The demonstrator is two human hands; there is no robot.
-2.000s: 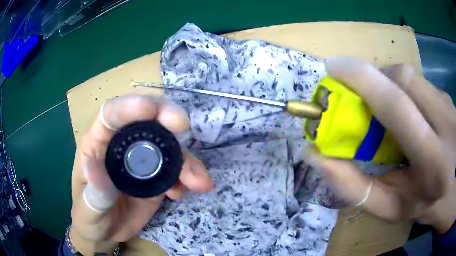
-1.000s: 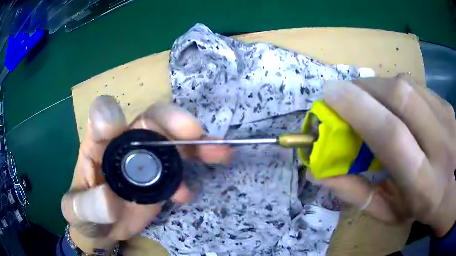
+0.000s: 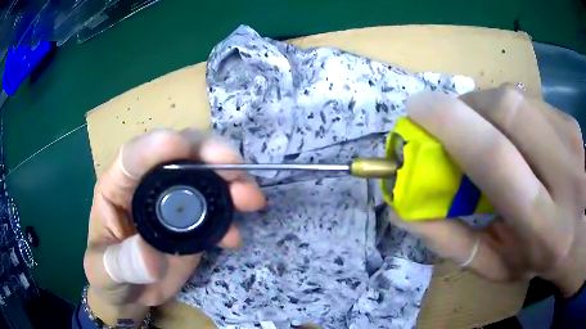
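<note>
My left hand [image 3: 122, 257] holds a round black part [image 3: 146, 225] face up, with a flat silver centre [image 3: 182, 209]. Pale finger cots cover several fingers. My right hand [image 3: 514, 173] grips the yellow handle [image 3: 424, 177] with a blue band. A brass ferrule [image 3: 374, 168] joins it to a thin straight silver shaft [image 3: 295, 167]. The shaft lies level and its tip is over the upper rim of the black part; whether it touches cannot be told. A speckled white-grey cloth [image 3: 302, 238] lies crumpled beneath both hands.
A tan board [image 3: 462, 51] with small dark specks lies under the cloth on a green surface [image 3: 193, 32]. A blue object [image 3: 26, 64] and clear plastic pieces [image 3: 115, 16] are at the upper left. A grey rounded object [image 3: 562, 74] is at the right edge.
Since two seconds ago, the shaft has come down from above my left hand onto the black part's upper rim. Since one second ago, the tip has moved slightly up.
</note>
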